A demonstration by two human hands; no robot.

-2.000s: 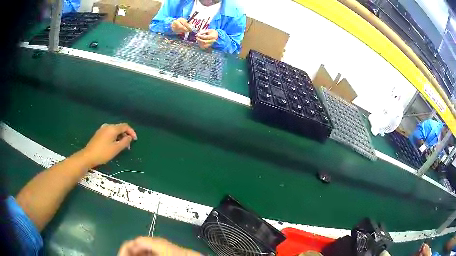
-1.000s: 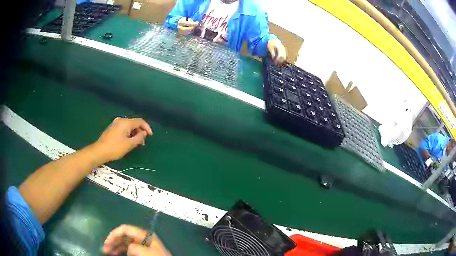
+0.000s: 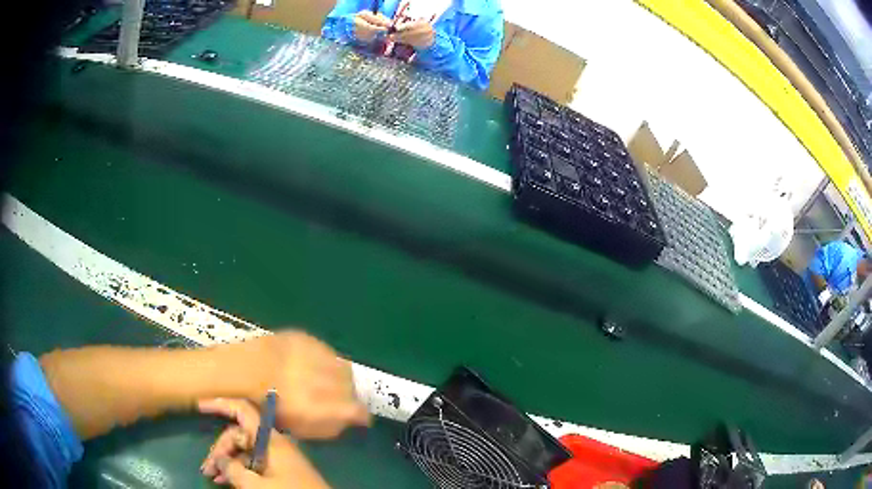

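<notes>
My left hand (image 3: 316, 387) is blurred over the white rail, to the right of and partly above my right hand. Its fingers point down to the right, and whether it holds anything is hidden. My right hand (image 3: 253, 458) is at the bottom edge, palm side partly up, with curled fingers. It holds a slim grey flat tool (image 3: 267, 425), possibly tweezers, which stands up between the fingers. A small black part (image 3: 612, 329) lies on the green belt, far right of my hands. A bit of thin pale wire (image 3: 175, 343) shows at the rail beside my left forearm.
The black fan (image 3: 478, 439) stands right of my hands, with a red bin (image 3: 598, 465) and a black fixture (image 3: 727, 458) beyond. Across the belt are a black parts tray (image 3: 583, 177), a clear blister tray (image 3: 363, 91) and a person in a blue smock (image 3: 468, 43).
My left hand has moved right and down from over the belt to beside my right hand. The slim tool in my right hand now shows more clearly. The person opposite has drawn a hand back from the black tray.
</notes>
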